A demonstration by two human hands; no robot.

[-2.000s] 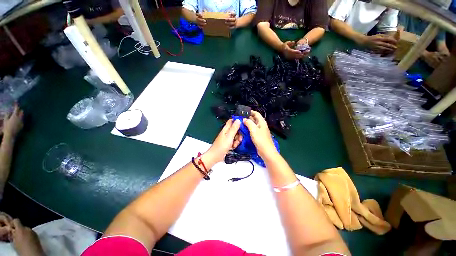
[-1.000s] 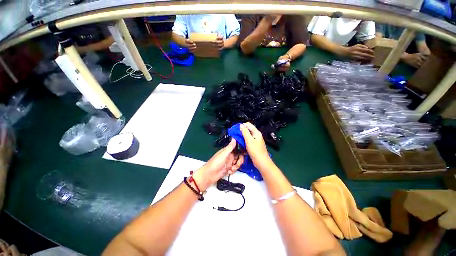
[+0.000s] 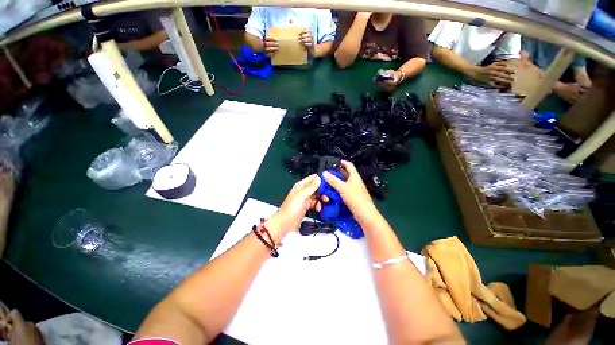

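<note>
My left hand and my right hand are close together over the top of the near white sheet. They hold a black power adapter with a bright blue cloth around its lower part. My right hand's fingers press the cloth against the adapter, and my left hand supports it from the left. The cloth's lower end hangs onto the sheet. The black adapter cable lies coiled just below my hands, its plug end on the sheet. The exact finger contact is partly hidden by the cloth.
A black adapter pile lies beyond my hands. A dark round device is on the far white sheet. A clear cover lies left. A divided cardboard tray and tan cloth are right. People sit opposite.
The black adapter block shows above the cloth again after being covered a second ago. My hands stay together over the sheet. The view has shifted slightly. The person opposite holds the kraft carton more upright.
</note>
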